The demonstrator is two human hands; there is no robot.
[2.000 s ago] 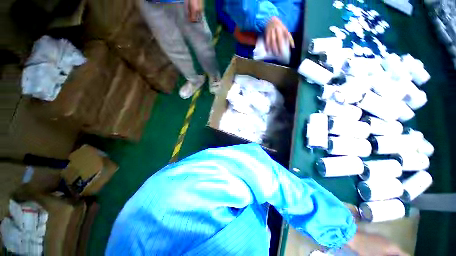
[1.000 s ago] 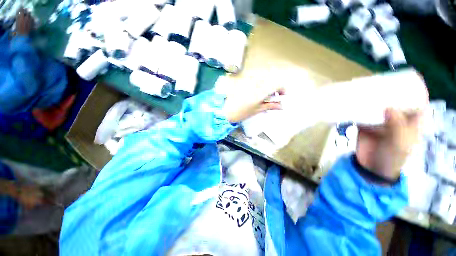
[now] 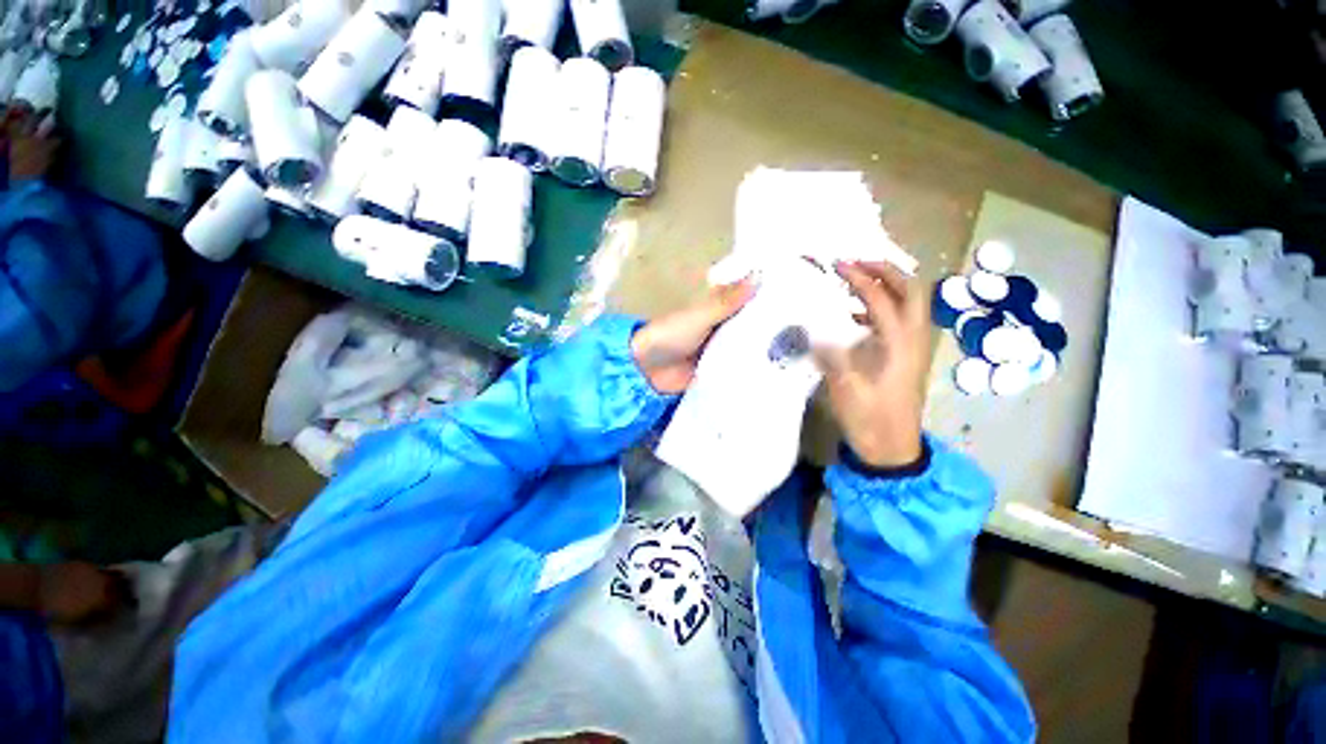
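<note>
A white sheet or flat sleeve [image 3: 734,436] hangs towards me from between my hands. A white cylinder unit [image 3: 793,302] with a small dark round mark seems to lie against it, but glare hides where one ends. My left hand [image 3: 695,337] grips the left edge. My right hand [image 3: 884,361] is curled round the right side of the unit, fingers at the top. A stack of white sheets [image 3: 814,204] lies just behind on the tan cardboard work mat [image 3: 727,102]. Round discs [image 3: 1003,342], white or dark blue, lie in a loose pile to the right.
Loose white units [image 3: 473,87] cover the green bench at left, above an open carton [image 3: 240,393] of white pieces. At right are a large white sheet [image 3: 1163,393] and rows of units [image 3: 1280,393]. More units [image 3: 996,44] lie at the back. Another person's blue sleeve [image 3: 87,276] is at far left.
My right hand has come left from the far right with a white item, and both hands are now together over the mat. The disc pile and large sheet now show clearly.
</note>
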